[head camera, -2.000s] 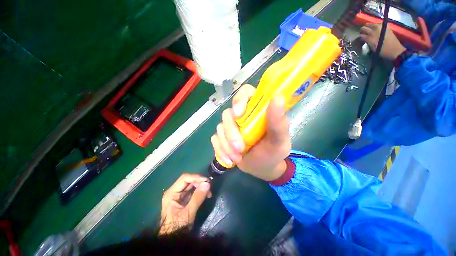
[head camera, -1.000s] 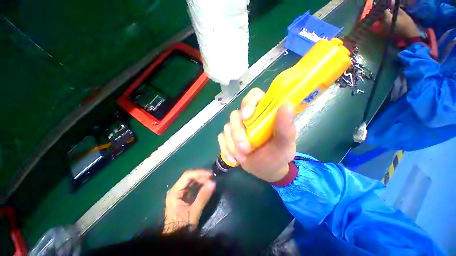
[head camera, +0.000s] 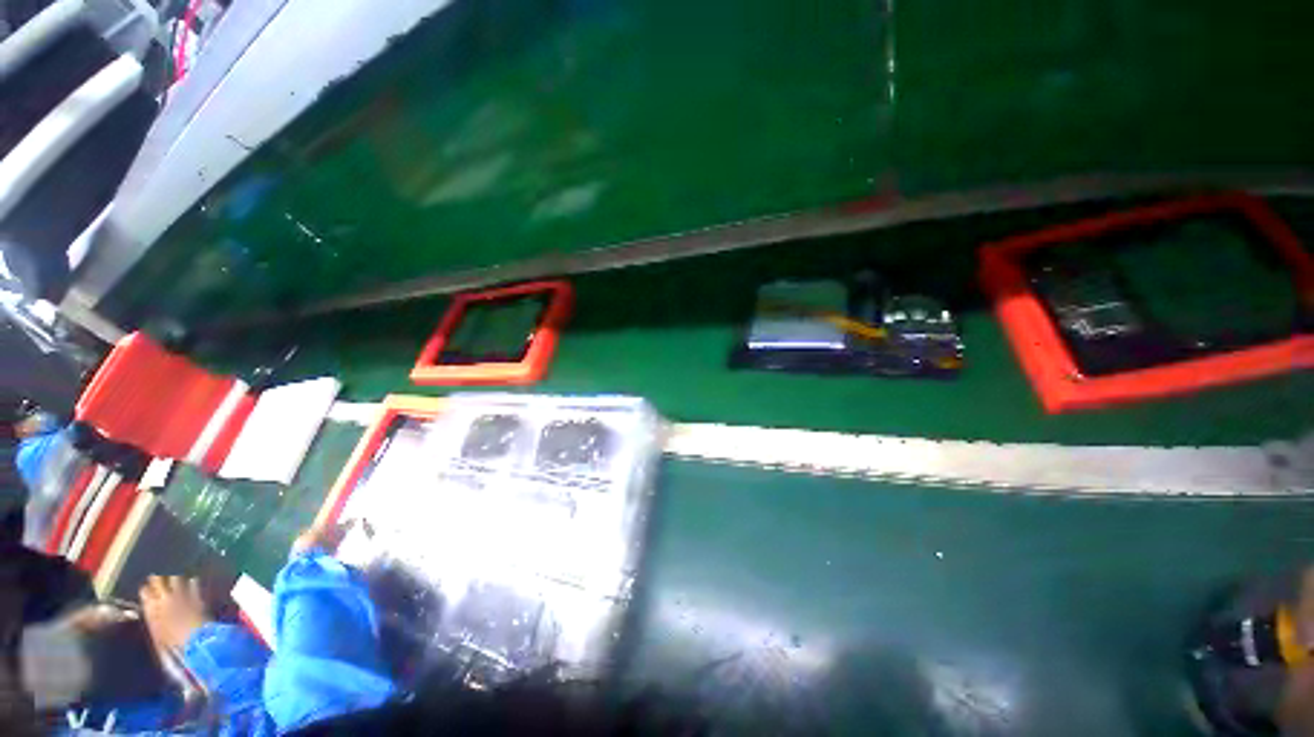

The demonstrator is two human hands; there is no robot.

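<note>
The electric screwdriver shows only as its dark nose and a yellow ring (head camera: 1225,665) at the lower right edge. A skin-coloured patch beside it, blurred and cut off by the edge, looks like my right hand (head camera: 1301,655), closed around the screwdriver. My left hand is not in view. An opened tablet unit (head camera: 850,334) without a frame lies on the green conveyor, with a silvery rectangle and a yellow-orange strip. To its right, a red-orange frame (head camera: 1026,324) surrounds a dark unit.
A clear plastic blister tray (head camera: 569,497) lies glaring at centre left. Another red-orange frame (head camera: 440,353) is behind it. Red frames (head camera: 152,396) and a white one (head camera: 288,429) stand at far left. Another person's blue sleeve (head camera: 324,634) and hand are near the tray. A metal rail (head camera: 937,458) edges the conveyor.
The view has swung left. The screwdriver and right hand have shifted to the lower right edge and my left hand has left the picture. The tray and frames at left have come into view.
</note>
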